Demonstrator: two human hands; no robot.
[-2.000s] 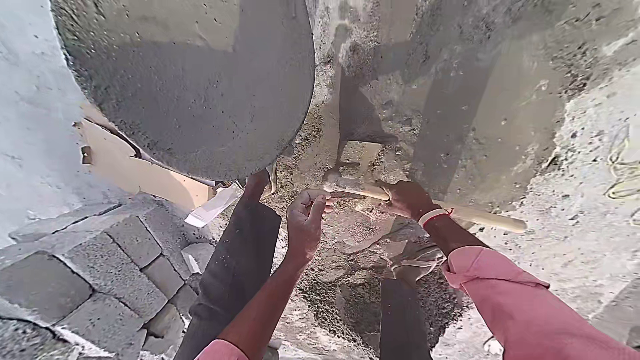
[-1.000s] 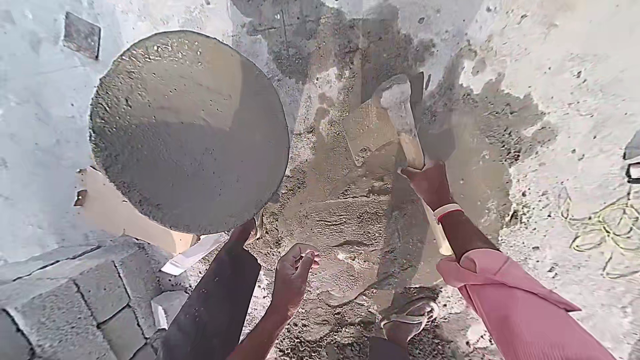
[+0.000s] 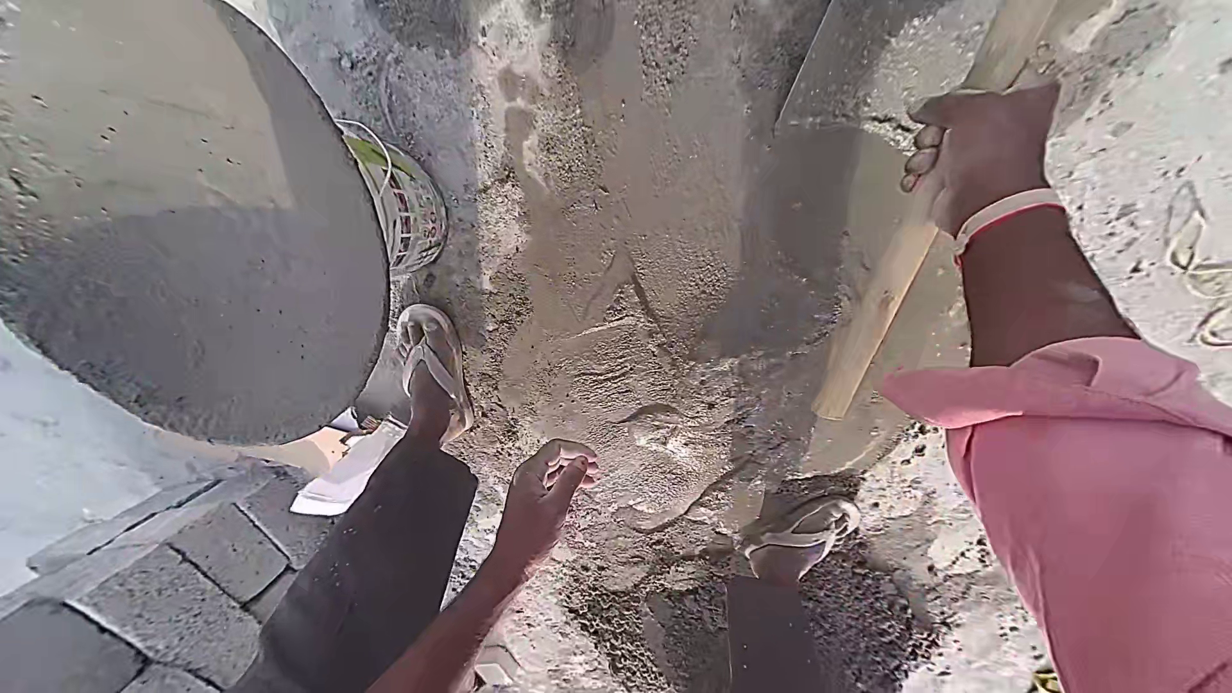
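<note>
My right hand (image 3: 987,144) is closed around the wooden handle (image 3: 881,318) of a hoe at the upper right. Part of its flat metal blade (image 3: 837,67) shows near the top edge; the head where it joins the handle is out of view. My left hand (image 3: 553,491) hangs low at the centre with curled fingers and holds nothing visible. Beneath it lies wet grey mortar (image 3: 626,366), spread over the ground between my feet. A large round pan of smooth wet mortar (image 3: 212,221) fills the upper left, nearer to my left hand than to my right.
A bucket with a thin handle (image 3: 414,212) stands right of the pan. Stacked concrete blocks (image 3: 173,597) are at the lower left, near a white sheet (image 3: 351,472). My sandalled feet (image 3: 438,371) stand either side of the mortar. Thin cord (image 3: 1198,260) lies at the far right.
My right hand, with the hoe, has moved up and to the right relative to my feet; the hoe's head was in view before. My left hand stays low, holding nothing. The view has shifted.
</note>
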